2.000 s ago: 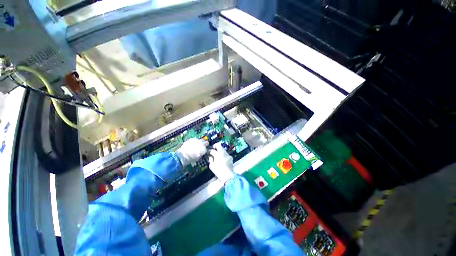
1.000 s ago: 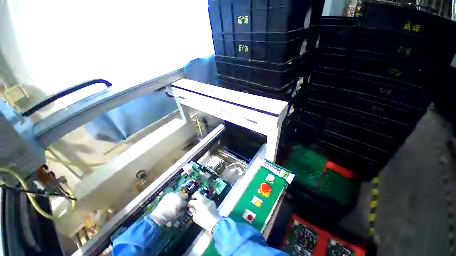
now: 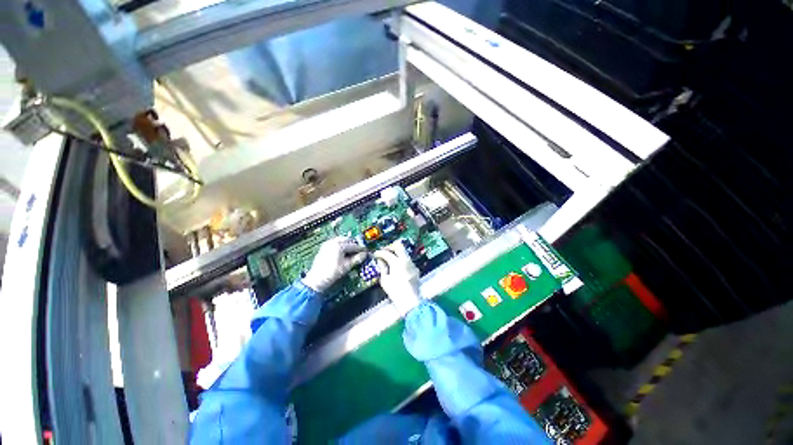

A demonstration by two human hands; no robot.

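Observation:
A green circuit board [image 3: 322, 239] lies parts side up between the rails of the machine. It carries an orange-and-black block [image 3: 374, 233] and a cluster of small pale round tops [image 3: 370, 270]. My left hand [image 3: 333, 263], in a white glove, is over the middle of the board, fingers bent down among the parts. My right hand [image 3: 397, 274], also white-gloved, is just right of it, beside the round tops, fingers bent inward. Whether either hand grips a part is too blurred to tell.
A green front panel [image 3: 348, 391] with buttons runs before the rails. A crumpled white heap [image 3: 230, 326] lies left of them. A white frame [image 3: 530, 96] stands behind right. Red-lined totes [image 3: 556, 387] with boards sit at lower right, near dark crates [image 3: 696, 156].
The view swung towards the crates and has come back down to the machine. Both hands stay at the board's parts, with their fingertips slightly farther apart. The white heap now shows at left.

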